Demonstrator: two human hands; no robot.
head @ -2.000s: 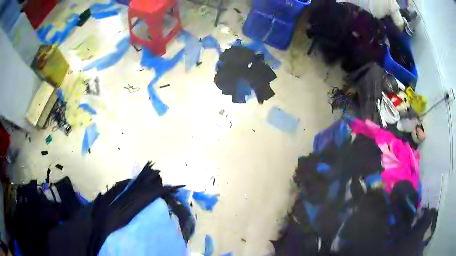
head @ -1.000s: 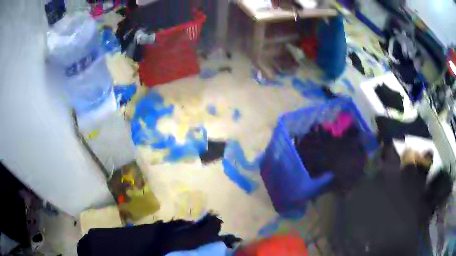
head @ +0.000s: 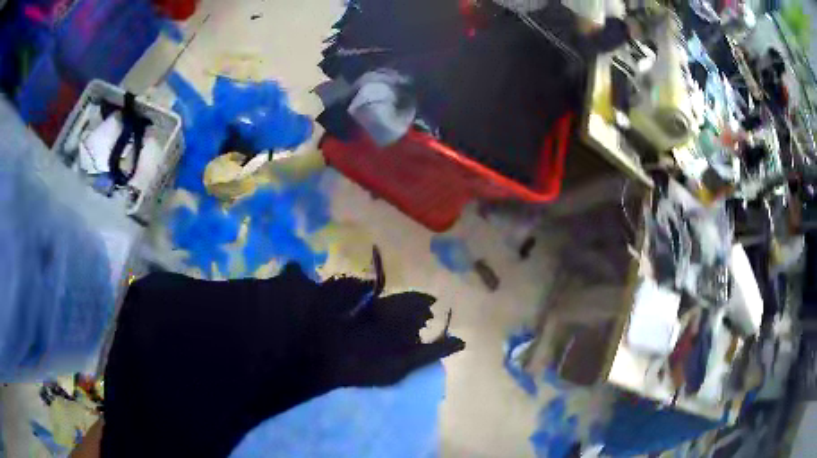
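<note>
A large bundle of black cut fabric pieces (head: 242, 349) with ragged edges lies across the lower left, in front of light blue clothing (head: 358, 416). A small patch of skin, part of my left hand or arm (head: 87, 442), shows at the lower left edge beside the bundle. Its fingers cannot be seen, so its grip cannot be told. My right hand is not in view. The picture is blurred.
A red basket (head: 394, 179) with a large heap of black fabric (head: 484, 80) stands ahead. A white basket (head: 170, 165) is at left. Blue scraps (head: 282, 224) litter the floor. A cluttered table (head: 618, 371) is at right. A translucent bluish object (head: 49, 259) is at far left.
The view has moved across the room to the red basket and cluttered table. The black bundle stays low in view and shows larger. The blue basket and red stool have left view.
</note>
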